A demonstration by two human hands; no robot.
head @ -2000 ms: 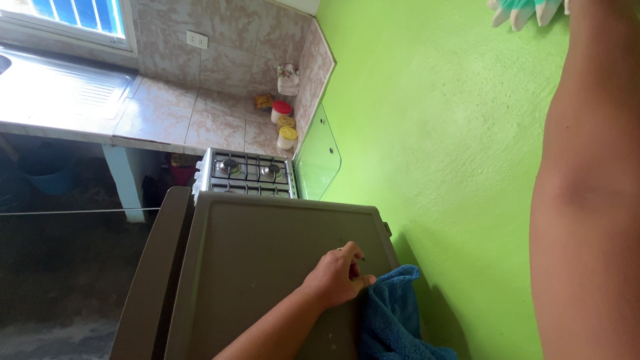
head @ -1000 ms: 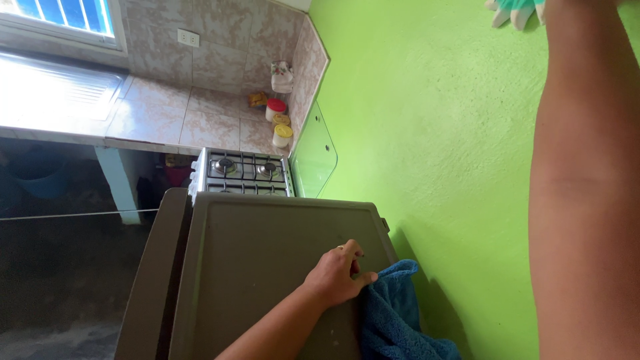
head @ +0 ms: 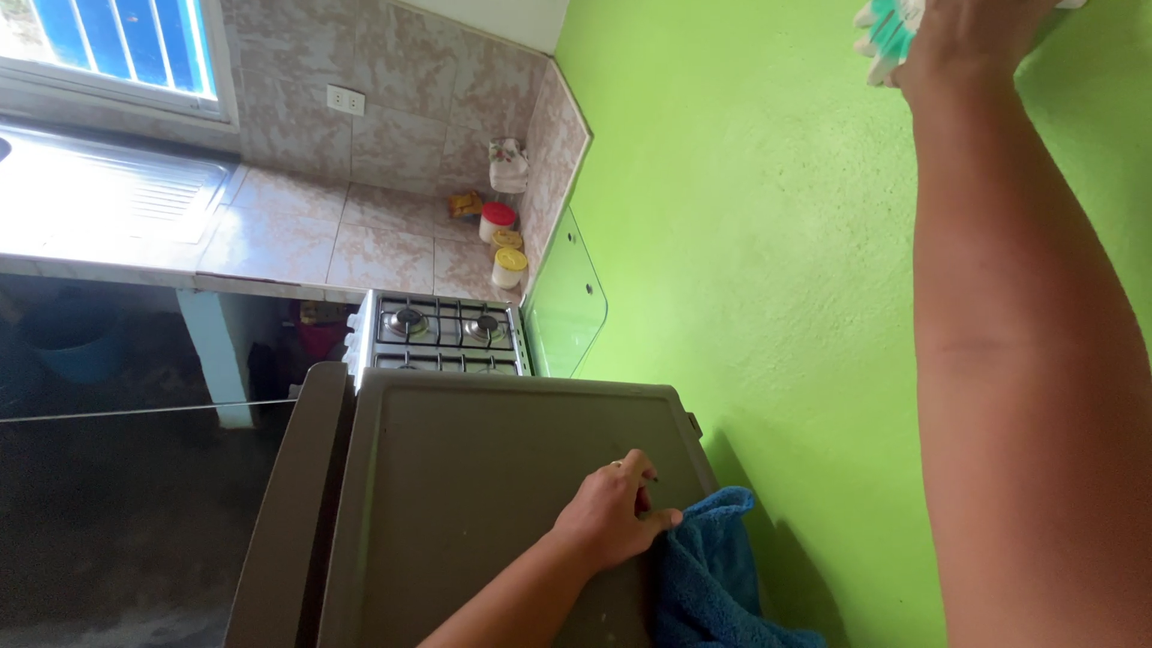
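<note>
My left hand (head: 616, 508) rests on the brown top of a refrigerator (head: 486, 459), fingers curled and thumb stretched out. The thumb tip touches or lies right beside a blue terry towel (head: 711, 567), which drapes over the refrigerator's edge near the wall. Nothing is plainly held in that hand. My right arm reaches up along the right side, and the right hand (head: 976, 40) is at the top edge, partly cut off. Beside its fingers is a green and white object with rounded lobes (head: 886, 40); whether the hand holds it cannot be told.
A gas stove (head: 450, 328) with a raised glass lid (head: 567, 297) stands beyond the refrigerator. Lidded containers (head: 508, 268) sit on the tiled counter (head: 288, 229) near a steel sink (head: 171, 198). A green wall (head: 765, 225) runs along the right.
More of my right hand shows at the top edge than a second ago. My left hand stays on the refrigerator top by the towel. The view has shifted slightly.
</note>
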